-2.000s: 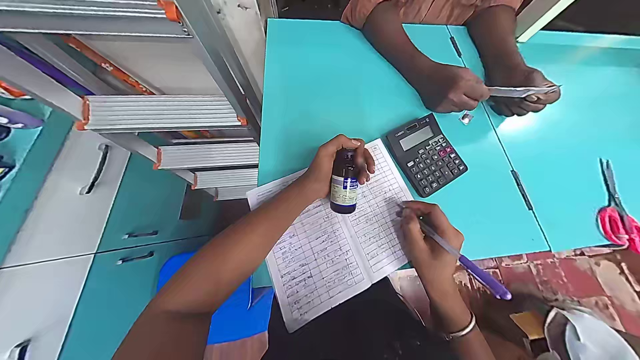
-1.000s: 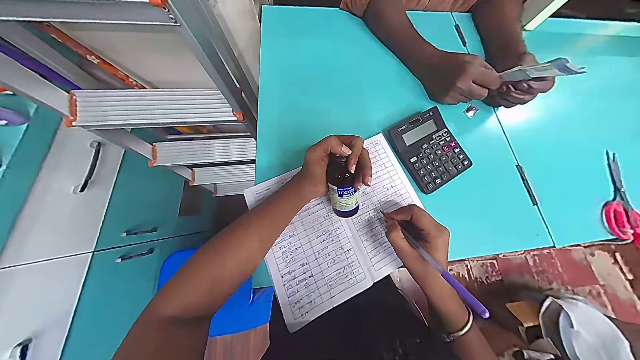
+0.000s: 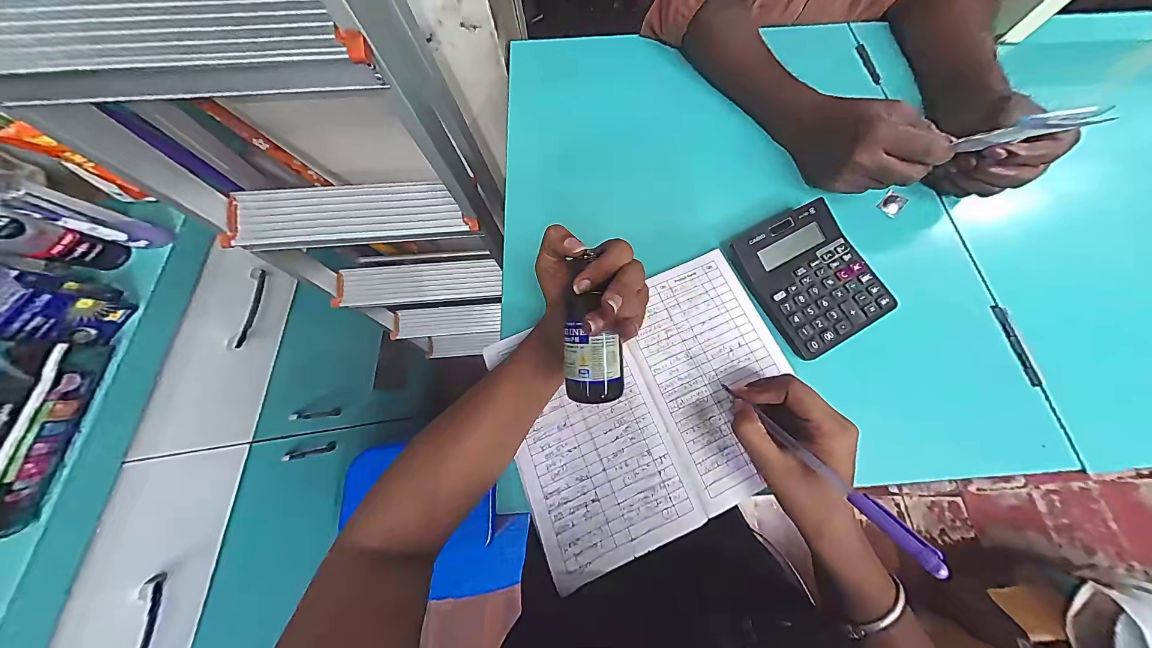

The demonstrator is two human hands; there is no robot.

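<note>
My left hand (image 3: 598,279) grips a small dark glass bottle (image 3: 592,360) with a printed label, held upright over the left part of an open ruled notebook (image 3: 621,459). Handwritten rows fill much of both pages. My right hand (image 3: 801,432) holds a pen with a purple barrel end (image 3: 900,535), its tip at the right-hand page. A black Casio desk calculator (image 3: 814,279) lies just beyond the notebook's right edge. A bangle circles my right wrist.
Across the turquoise table (image 3: 621,126), another person's hands (image 3: 936,148) hold folded paper (image 3: 1035,128); a small silvery packet (image 3: 892,203) lies near them. An aluminium stepladder (image 3: 360,216) stands at the left, before cabinets and a shelf of goods (image 3: 54,315). A blue stool (image 3: 477,549) is below the table edge.
My left hand has lifted the bottle and moved left from the notebook's middle. The pen tip has shifted on the right page. The other person's papers are more fanned out than two seconds ago.
</note>
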